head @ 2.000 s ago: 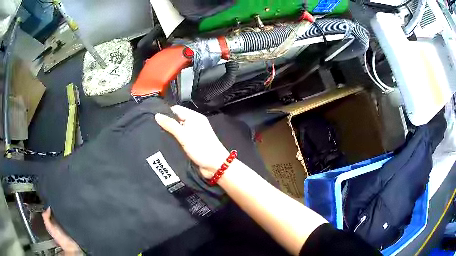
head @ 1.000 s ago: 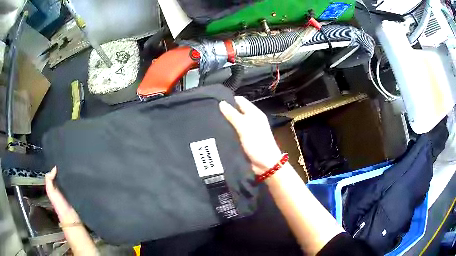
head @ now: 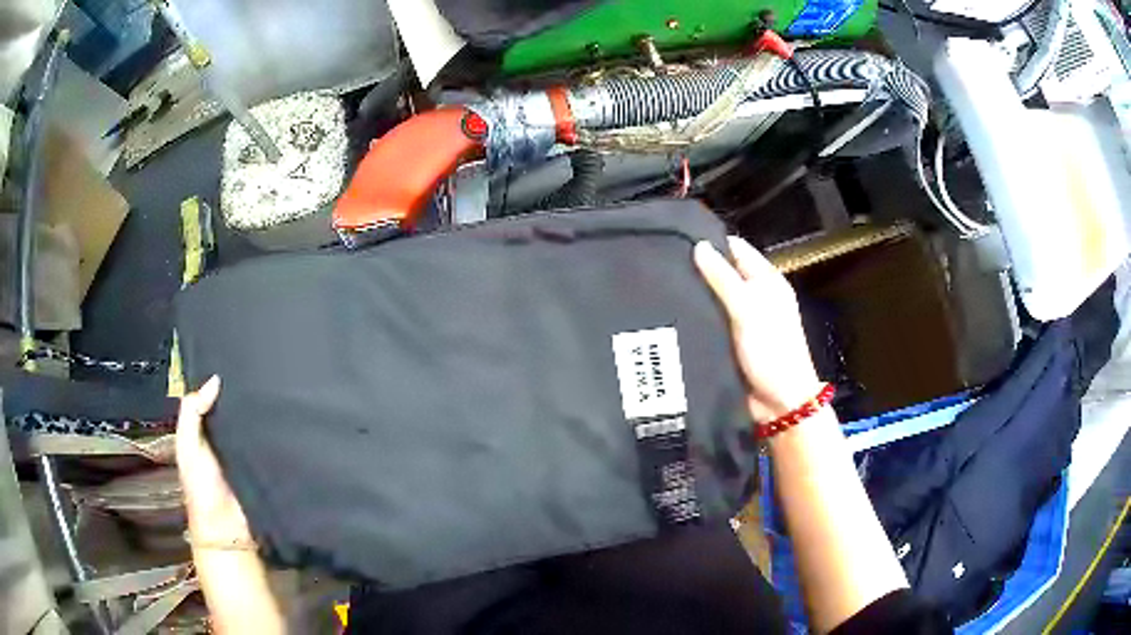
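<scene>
A black fabric bag body [head: 434,397] is held out flat in front of me. A white brand label [head: 650,372] and a black care label [head: 671,469] show near its right end. My left hand [head: 213,478] grips its left edge, with the fingers behind the cloth hidden. My right hand [head: 767,325] grips its upper right edge, thumb on the front. The orange-red suction head [head: 406,174] is just behind the bag's top edge; whether they touch I cannot tell.
A ribbed hose [head: 695,97] runs right from the suction head under a green panel [head: 608,35]. A cardboard box [head: 893,304] and a blue bin [head: 1054,546] with dark bags [head: 980,484] are at the right. A speckled stand base [head: 283,161] and beige-brown bags [head: 137,502] are at the left.
The bag and both hands have moved right. The bag's top edge was at the suction head's nozzle earlier; the bag is now turned more level and spread wider, covering part of the cardboard box.
</scene>
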